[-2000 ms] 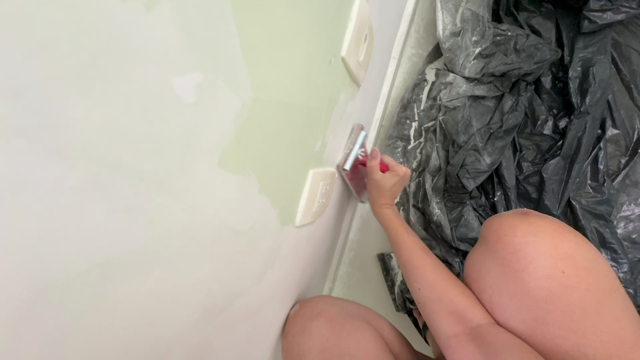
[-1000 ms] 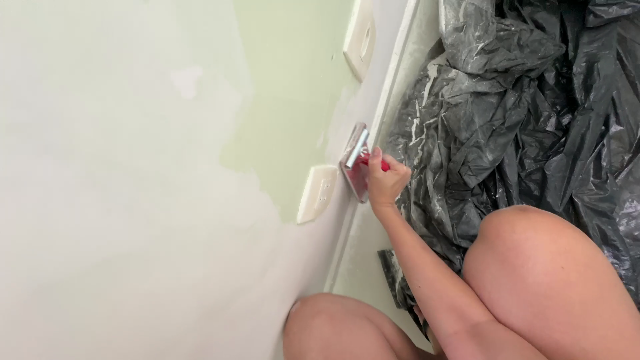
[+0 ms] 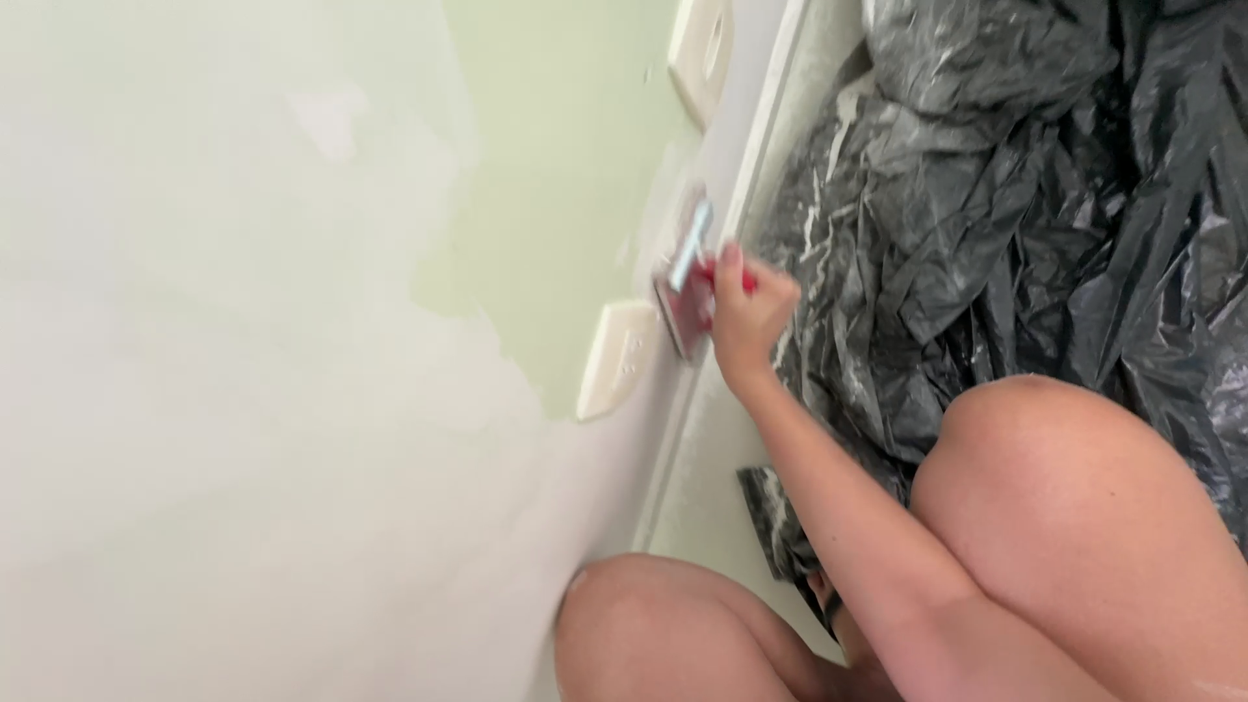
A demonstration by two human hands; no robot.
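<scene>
My right hand (image 3: 749,307) is closed around the red handle of a metal trowel (image 3: 688,310). The trowel's flat blade lies against the low strip of wall (image 3: 487,507), between an outlet cover plate (image 3: 617,359) and the white baseboard (image 3: 756,146). Some motion blur softens the blade. Pale joint compound or paint coats much of the wall around a bare light-green patch (image 3: 556,166). A second cover plate (image 3: 702,58) sits higher in the picture. My left hand is out of sight.
Crumpled black plastic sheeting (image 3: 1033,244) with whitish smears covers the floor at the right. A strip of pale floor (image 3: 707,507) runs along the baseboard. My bent knees (image 3: 663,614) frame the forearm, one of them close against the wall.
My right hand and the trowel have slid slightly along the wall, toward the top of the picture. The hand keeps its hold on the handle.
</scene>
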